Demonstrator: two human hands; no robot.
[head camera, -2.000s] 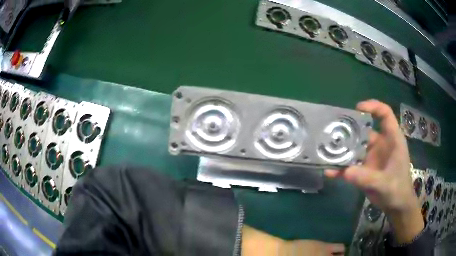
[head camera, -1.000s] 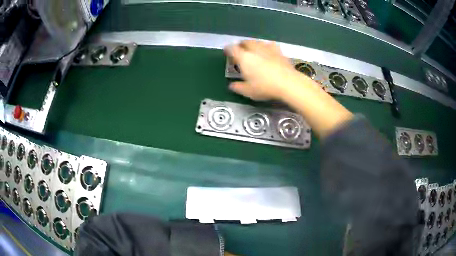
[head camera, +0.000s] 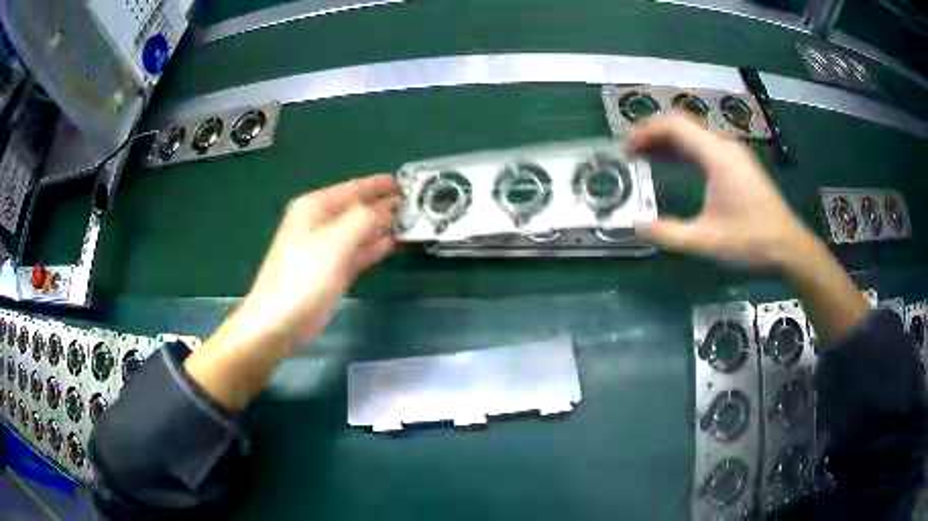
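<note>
My left hand (head camera: 331, 244) and my right hand (head camera: 717, 198) hold a three-hole panel (head camera: 524, 193) by its two short ends, its round openings showing green. Under and just behind its lower edge, a second panel, the three-disc panel (head camera: 544, 245), shows as a narrow strip; the rest of it is hidden. The held panel is slightly blurred. Whether the two panels touch, I cannot tell. The flat cover plate (head camera: 463, 383) lies nearer to me on the green edge, its tabs towards me.
Panels stand in rows at the left (head camera: 61, 371) and right (head camera: 726, 412). Another panel (head camera: 687, 110) lies along the guide rail (head camera: 438, 71) by the black stop bar (head camera: 766, 114). One panel (head camera: 212, 134) lies near the machine (head camera: 87, 61). An emergency stop button (head camera: 43, 276) is at left.
My right hand has come back from the rail with a three-hole panel, now above the three-disc panel. My left hand has come into view onto its left end. The cover plate appears slightly turned.
</note>
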